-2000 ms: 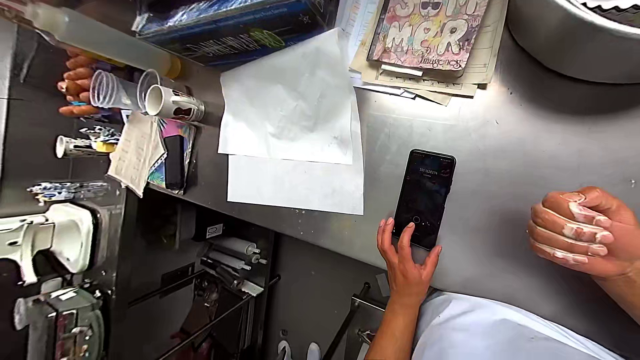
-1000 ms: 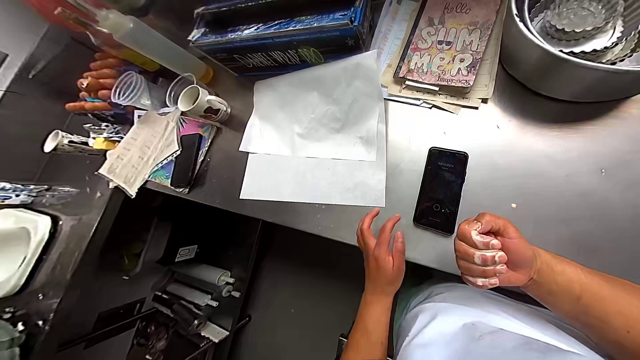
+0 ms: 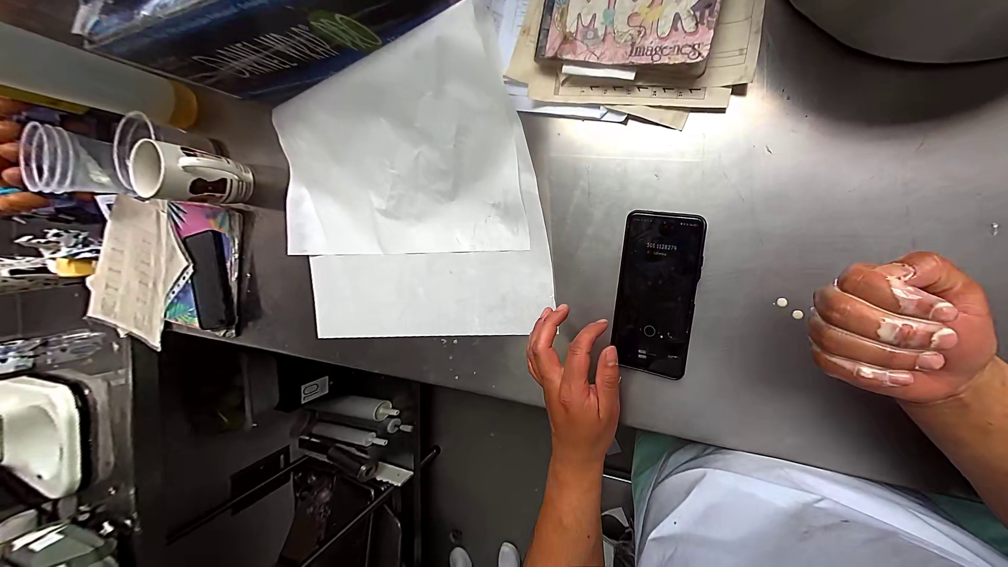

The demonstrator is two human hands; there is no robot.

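A black smartphone (image 3: 660, 291) lies face up on the steel worktop (image 3: 748, 394), its dark screen bearing small writing. My left hand (image 3: 579, 378), fingers apart and slightly bent, is just left of the phone's lower end and holds nothing. Its fingertips are near the lower right corner of two overlapping sheets of white paper (image 3: 409, 173). To the right of the phone is my right hand (image 3: 902, 327), curled with white residue on its fingers; whether anything is inside it cannot be seen. Two small pale drops (image 3: 789, 309) lie between the phone and that hand.
A notebook with a pink cover (image 3: 630, 35) rests on papers at the back. A round metal pan (image 3: 906, 24) stands at the back right. On the left are a printed paper cup (image 3: 189, 173), clear plastic cups (image 3: 71, 157) and a dark phone-like object (image 3: 209, 279). Rollers (image 3: 354, 408) lie below the worktop edge.
My left hand was at the phone's lower end two seconds ago and is now left of it. My right hand, close beside the phone one second ago, is farther right. The view has shifted.
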